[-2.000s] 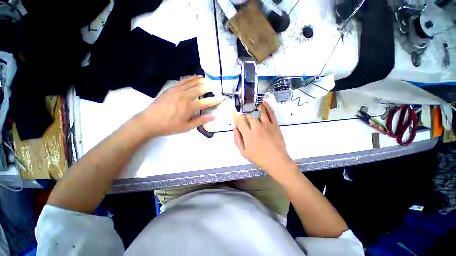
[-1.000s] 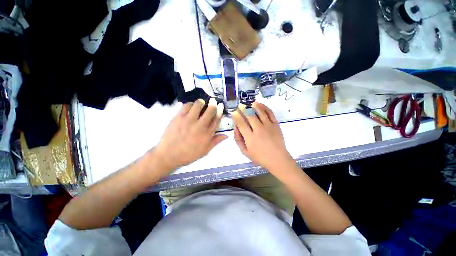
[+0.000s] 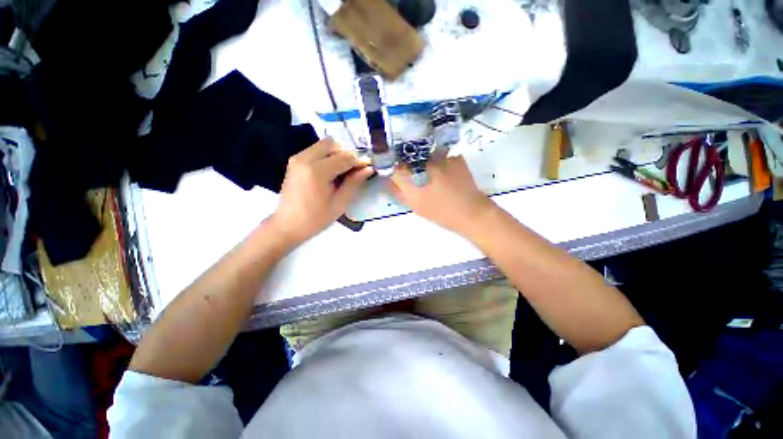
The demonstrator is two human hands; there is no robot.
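Black cut pieces (image 3: 245,129) lie in a joined chain on the white table, reaching to my left hand. My left hand (image 3: 318,189) is left of the presser foot, its fingertips closed on a small black piece that is mostly hidden under them. My right hand (image 3: 440,190) lies just right of and below the foot, fingertips down by the needle area; whether it grips anything is hidden. The upright metal-edged strip (image 3: 375,124) stands between the hands. The presser foot parts (image 3: 415,154) are at my right fingertips.
The white machine head (image 3: 498,51) with a brown block (image 3: 378,36) is above the hands. Black fabric strip (image 3: 598,60) hangs over it. Red-handled scissors (image 3: 706,176), snips (image 3: 635,173) and an orange tool (image 3: 759,165) lie right. Tan bar (image 3: 555,153); wrapped brown package (image 3: 84,279) left.
The view has shifted, and the machine sits further left and higher in it. My left hand has drawn its fingers together on a small black piece beside the foot. My right hand stays by the foot.
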